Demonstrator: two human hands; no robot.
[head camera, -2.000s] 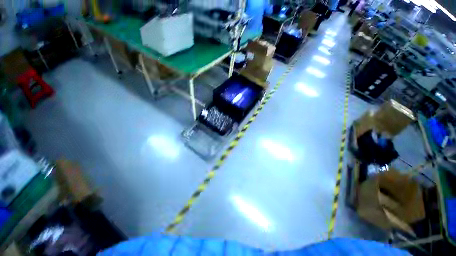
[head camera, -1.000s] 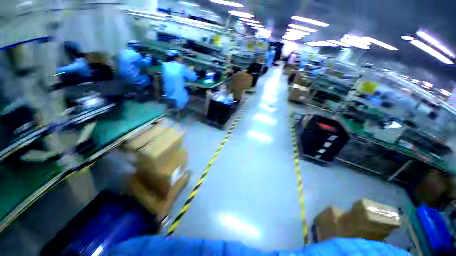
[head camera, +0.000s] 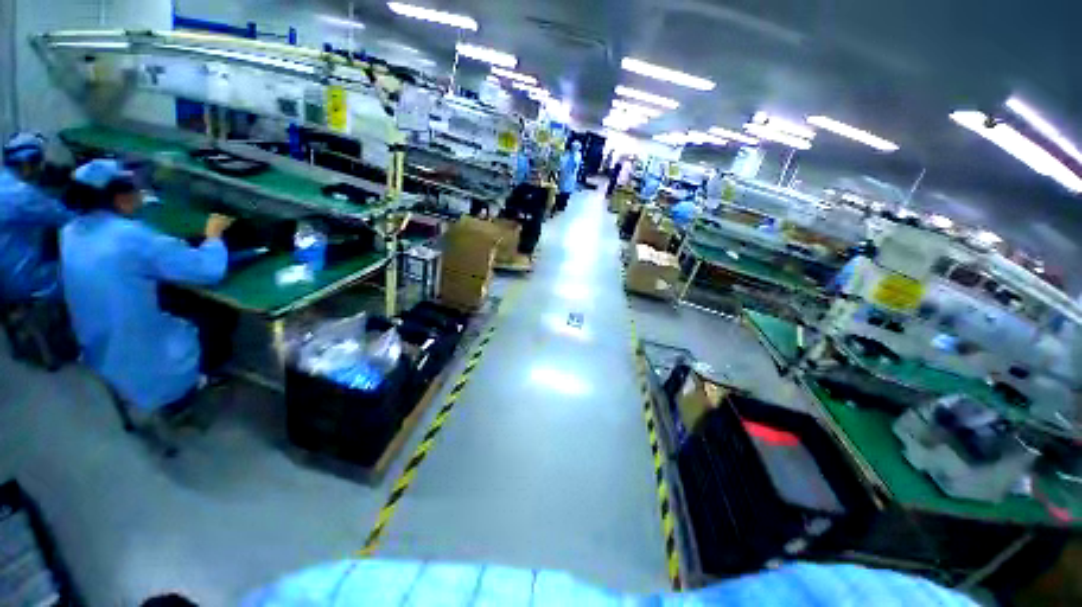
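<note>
Neither of my hands shows; only the blue smock on my body is at the bottom edge. Nearest in front, a black crate stands at the lower right beside the aisle tape, with a red patch and a grey surface at its top. At the left of the aisle, another black crate holds clear and bluish plastic bags. Part of a dark crate with pale rows is cut off at the lower left edge.
The pale aisle runs ahead between yellow-black tapes. Two people in blue smocks sit at a green bench on the left. Brown cartons stand beyond it. Another green bench is on the right. More people are far down the aisle.
The view has moved forward along the aisle and tilted up. The seated people and bag-filled crate are nearer; the cartons formerly low on both sides have left the picture.
</note>
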